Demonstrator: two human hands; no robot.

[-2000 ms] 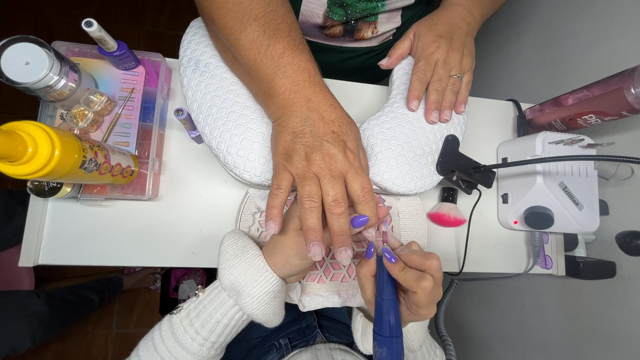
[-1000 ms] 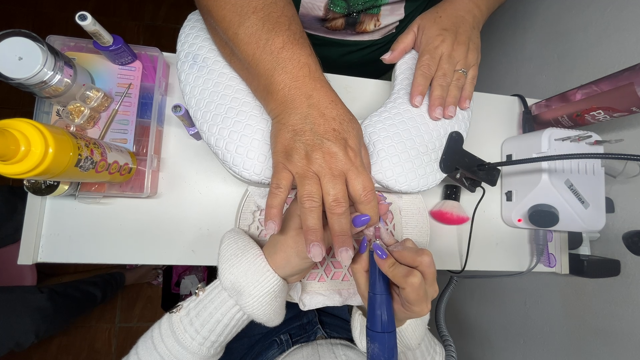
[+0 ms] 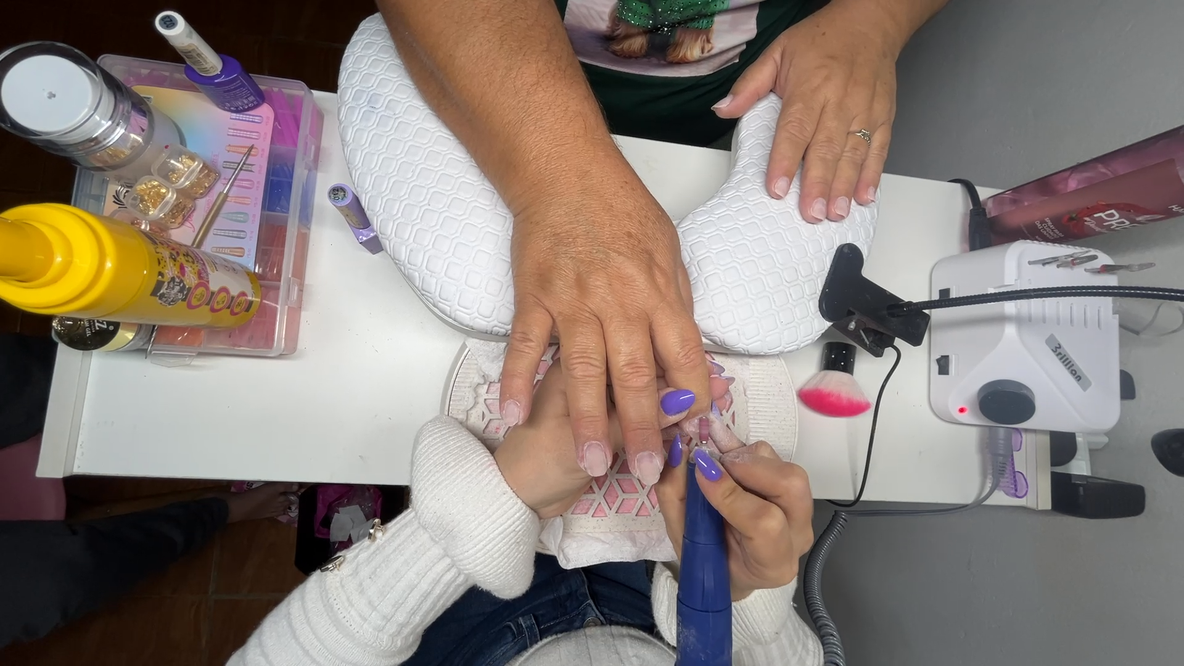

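My right hand [image 3: 754,509] grips a blue electric nail file handpiece [image 3: 705,573], its bit against a nail of another person's hand [image 3: 606,277]. From beneath that hand, my left hand [image 3: 555,444] holds one of its fingers; the purple-nailed thumb shows on top, and the other fingers are largely hidden. Both hands are over a round dust collector with a pink patterned grille [image 3: 615,499], white tissue under its near edge. The person's second hand [image 3: 828,120] lies flat on the white textured hand rest [image 3: 786,277].
At left, a clear plastic case [image 3: 301,231] carries a yellow bottle [image 3: 120,268], a glitter jar and a polish bottle [image 3: 217,74]. A small purple bottle [image 3: 354,217] lies by the rest. At right are a pink-tipped brush [image 3: 834,388], a black clamp [image 3: 865,301] and a white drill unit [image 3: 1022,338].
The handpiece and my right hand have shifted slightly left since the oldest frame. My left hand and the other person's hands keep nearly the same places.
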